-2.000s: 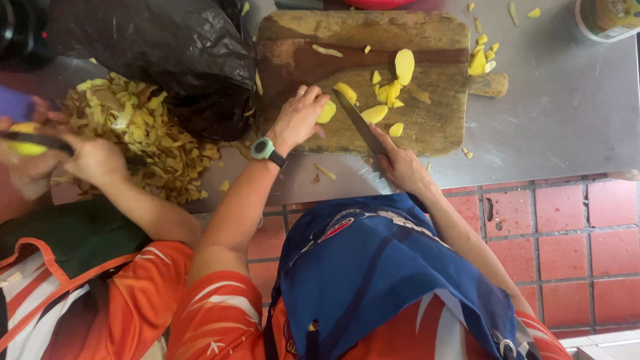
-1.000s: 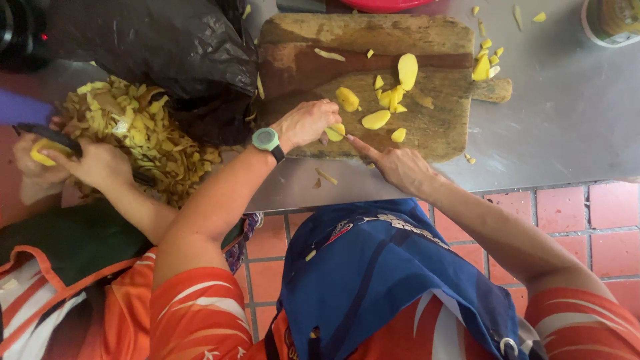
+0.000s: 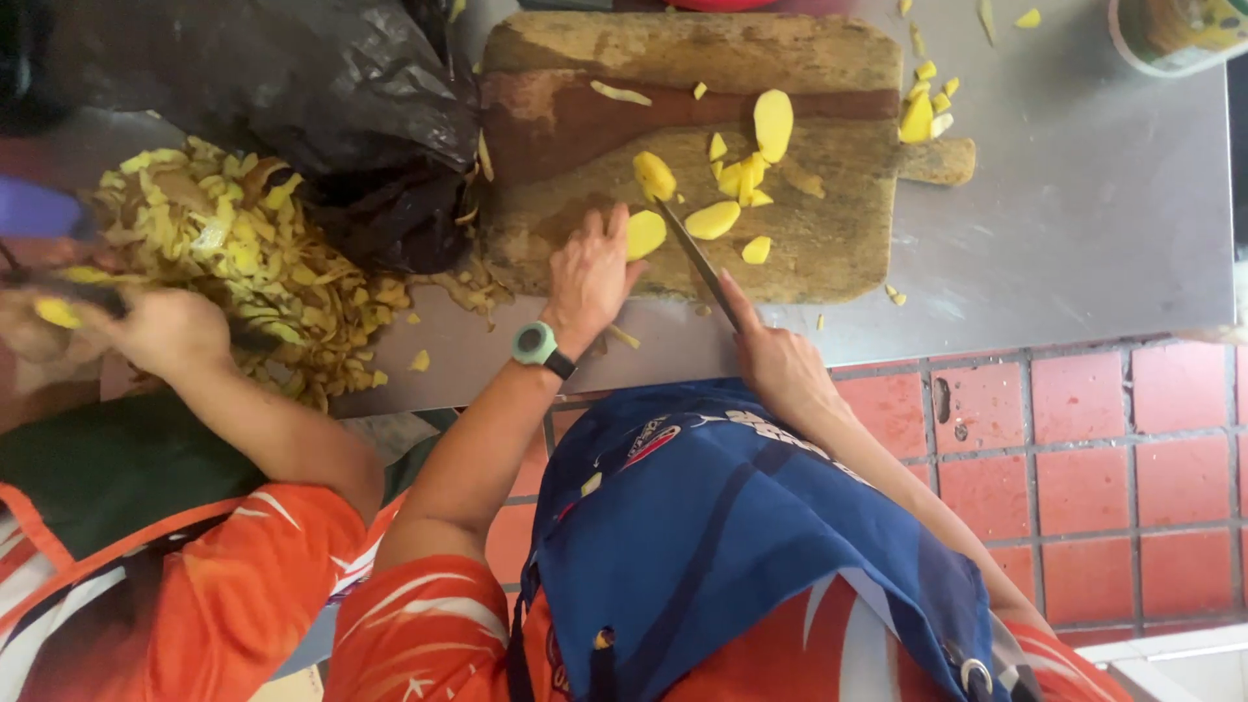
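Observation:
My left hand (image 3: 591,273), with a watch at the wrist, rests at the lower left of a worn wooden cutting board (image 3: 819,58). Its fingertips press on a cut piece of peeled potato (image 3: 644,235). In my right hand (image 3: 775,353) is a knife (image 3: 700,260), its blade slanting up and left over the board, the tip beside a small potato chunk (image 3: 654,176). To the right of the blade lie a potato slice (image 3: 713,220), a smaller slice (image 3: 757,251), several cut pieces (image 3: 743,179) and a larger oval slice (image 3: 773,126).
A heap of potato peels (image 3: 244,253) and a black plastic bag (image 3: 292,88) lie left of the board. A co-worker's hands (image 3: 175,331) hold a potato and a blade at far left. Potato bits (image 3: 918,115) lie by the board's handle; a tub (image 3: 1175,34) stands at top right.
Two seconds ago the blade was close by my left fingers; now it is a little to their right. The potato chunk at the blade's tip has stayed on the board since a second ago.

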